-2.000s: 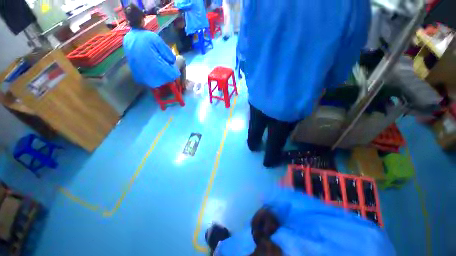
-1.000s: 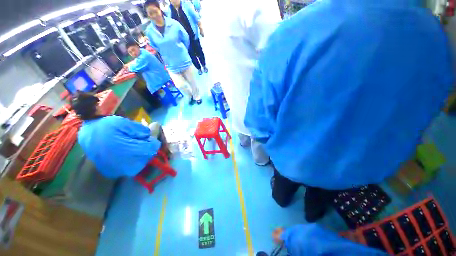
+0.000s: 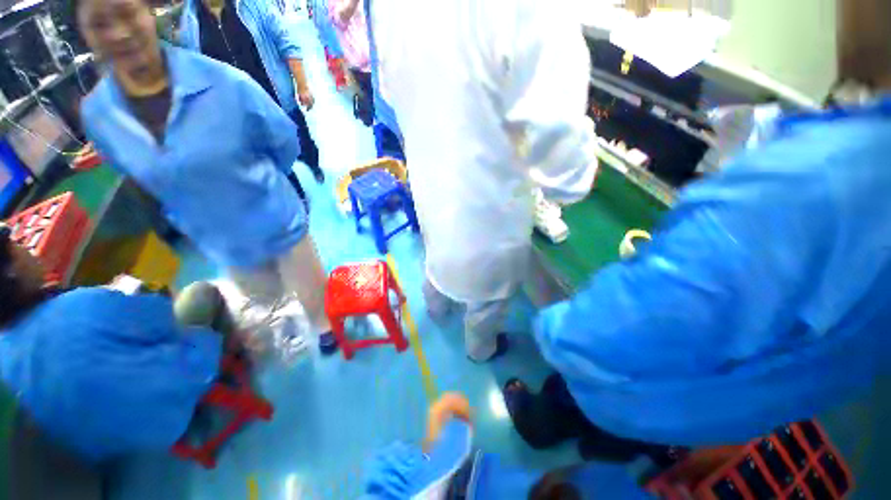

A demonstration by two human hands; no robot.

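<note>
One blurred hand (image 3: 449, 410) shows at the bottom centre, above a light blue sleeve. It appears to be my left hand; its fingers are not clear, and nothing can be made out in it. My right hand is not visible. Blue cloth and a dark brown shape are cut off by the bottom edge. Nearest in front are a red plastic stool (image 3: 363, 291) standing on the blue floor and a blue stool (image 3: 379, 195) behind it.
People in blue coats stand left (image 3: 210, 156), sit lower left (image 3: 107, 366) and stand close right (image 3: 742, 293). A person in white (image 3: 479, 146) stands at the green bench (image 3: 611, 210). Red trays with dark parts (image 3: 782, 464) lie lower right.
The view has moved forward and turned right. The red stool, standing person and person in white appear nearer. The floor arrow sign has left view; the green bench has appeared.
</note>
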